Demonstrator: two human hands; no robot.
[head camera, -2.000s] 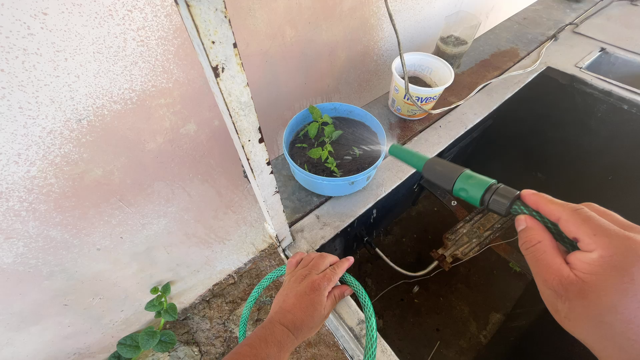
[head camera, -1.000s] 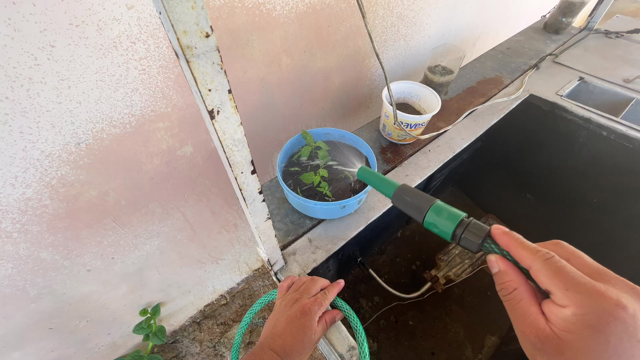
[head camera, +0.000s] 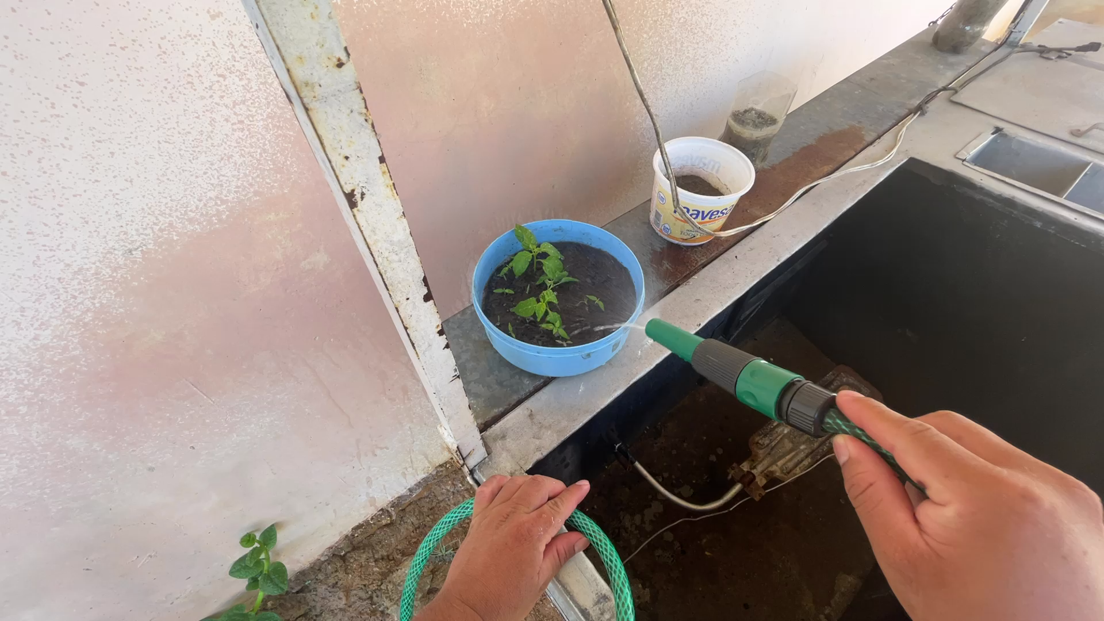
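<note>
My right hand (head camera: 966, 500) grips the green garden hose just behind its green and black spray nozzle (head camera: 733, 371), at the lower right. From the nozzle tip a thin stream of water reaches the near right side of a blue round plastic tub (head camera: 561, 358). Dark soil fills the tub, and small green seedlings (head camera: 542, 280) stand in it. At the bottom centre my left hand (head camera: 517, 539) is closed over a loop of the same green hose (head camera: 612, 561), beside the metal frame's corner.
A white plastic container of soil (head camera: 700, 194) and a clear cut container (head camera: 757, 116) stand on the ledge, with a cable (head camera: 798, 197) alongside. A rusty metal post (head camera: 371, 198) rises at left. The deep dark opening (head camera: 931, 302) holds a metal pipe (head camera: 690, 500).
The water coming from the nozzle has narrowed from a fanned spray to a thin stream. Both hands keep their hold on the hose.
</note>
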